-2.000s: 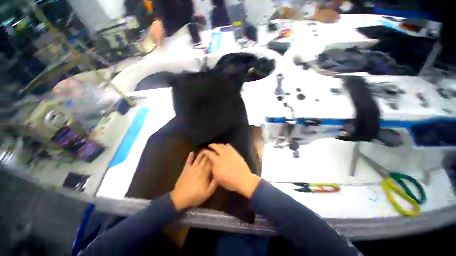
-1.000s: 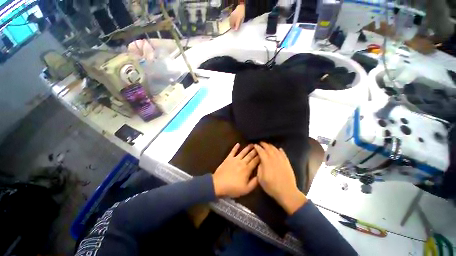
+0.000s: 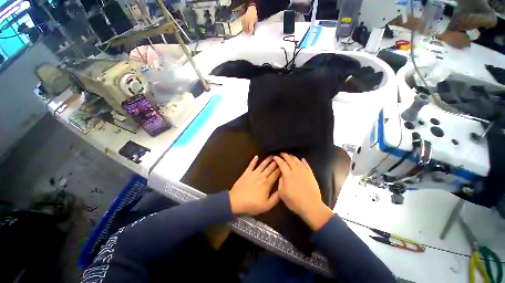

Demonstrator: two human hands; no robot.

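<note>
The black garment piece [image 3: 290, 110] lies on the white table left of the sewing machine [image 3: 432, 143], its lower part running to the front edge. The brown piece [image 3: 221, 157] lies flat beside and partly under it, and also shows at its right side. My left hand [image 3: 256, 188] and my right hand [image 3: 299, 185] lie flat on the cloth, palms down, side by side with fingertips close together at a fold. Neither hand grips the cloth. The needle area is away to the right of both hands.
Thread snips [image 3: 397, 241] and shears [image 3: 477, 260] lie at the right front. A ruled tape [image 3: 266, 237] runs along the front edge. A phone [image 3: 146, 115] leans on the left table. A blue crate [image 3: 113, 218] stands below left. Dark cloth [image 3: 346, 72] lies behind; another person's hand [image 3: 250, 21] shows.
The view has turned left, so the table and machine appear shifted and tilted. My hands stay on the cloth in nearly the same place, with little visible movement.
</note>
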